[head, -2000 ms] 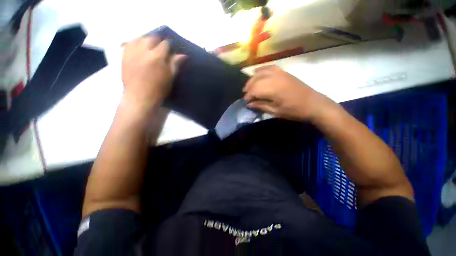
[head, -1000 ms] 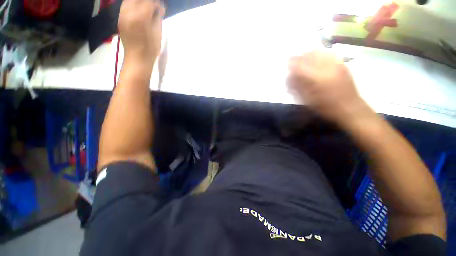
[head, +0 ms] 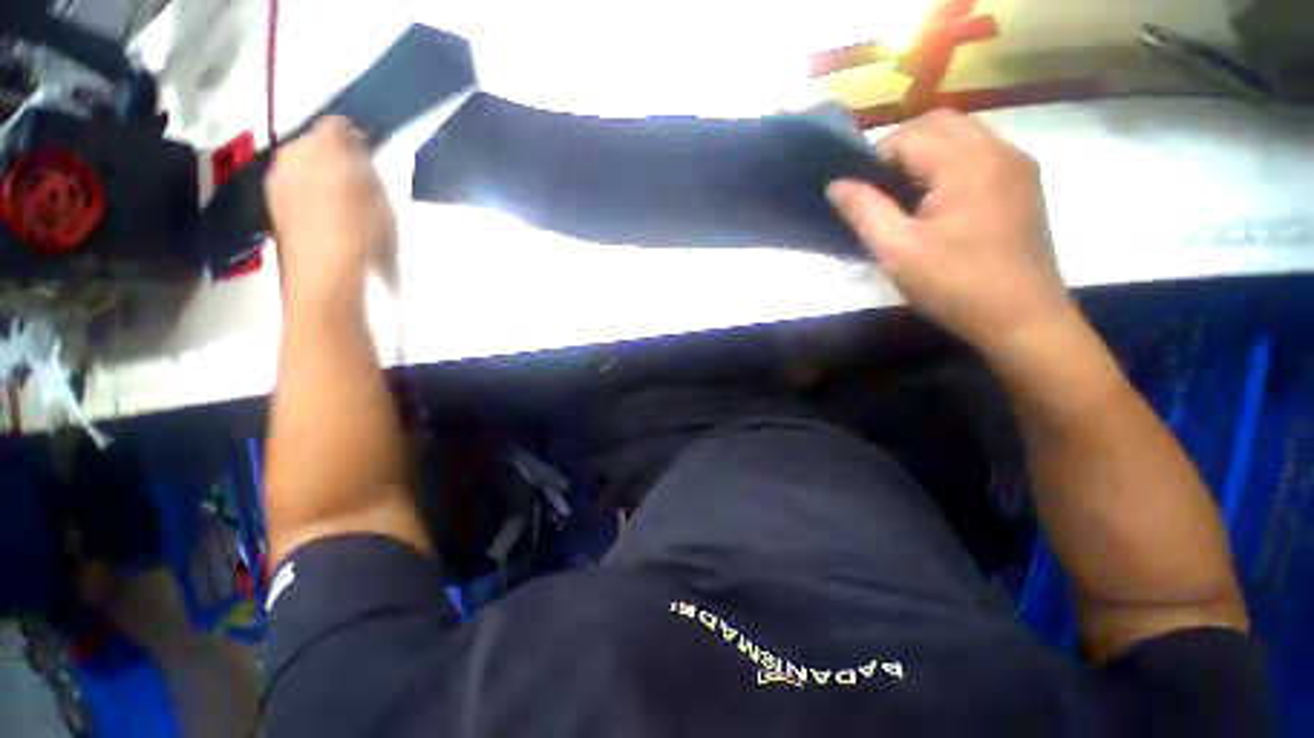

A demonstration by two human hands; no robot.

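Observation:
A dark curved panel lies across the white tabletop in front of me. My right hand grips its right end, thumb on top and fingers partly hidden behind it. My left hand is at the left on a second dark strip, which slants from upper right to lower left; its fingers are blurred and partly hide the strip, so its grip is unclear. The dark panel's pointed left end lies close beside the strip.
Orange-red tape and a red-brown strip are at the upper right. Dark snips lie beyond them. A black device with a red round part stands at the left. A blue crate is below the table's right side.
The view has shifted. My right hand, blurred and seemingly empty one second ago, now holds the dark panel, which lies spread out. My left hand sits lower in the picture.

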